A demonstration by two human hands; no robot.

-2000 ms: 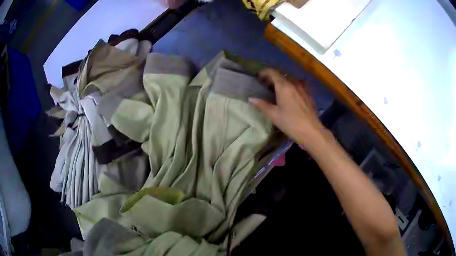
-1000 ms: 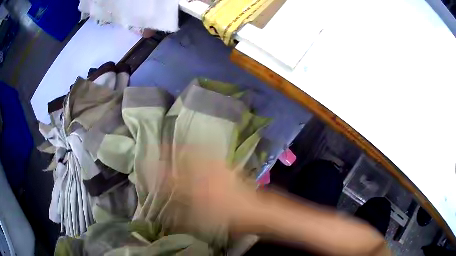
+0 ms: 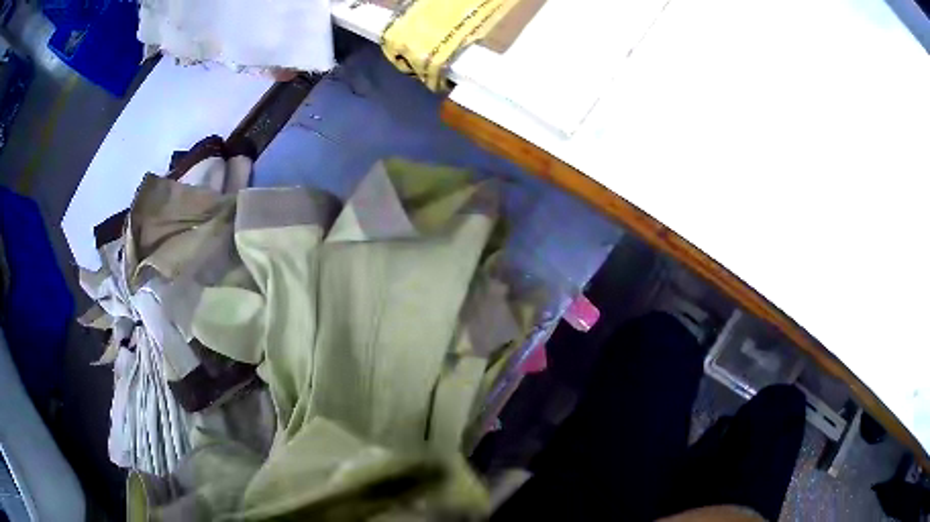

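Observation:
Green garment pieces point(image 3: 388, 316) with grey-taupe end bands lie spread and overlapping on the low blue-grey surface point(image 3: 337, 127). One band corner is folded over at the top, showing brighter green inside. The cloth near the bottom edge is bunched and blurred. An off-white bundle point(image 3: 153, 393), tied around its gathered middle, lies to the left with dark brown bands beside it. A small piece of bare skin, likely my right forearm, shows at the bottom edge; my right hand is not visible. My left hand is not in view.
A white table point(image 3: 755, 173) with a brown wooden edge point(image 3: 612, 199) curves along the right. Yellow tape point(image 3: 433, 39) wraps its corner, near off-white cloth point(image 3: 245, 31). My dark-clothed legs point(image 3: 637, 408) are below. A clear box point(image 3: 755, 352) and blue items point(image 3: 102, 46) also show.
My right hand has moved from the top band, across the green pieces, and out of view at the bottom. The top green piece has spread, its corner folded. The view has shifted.

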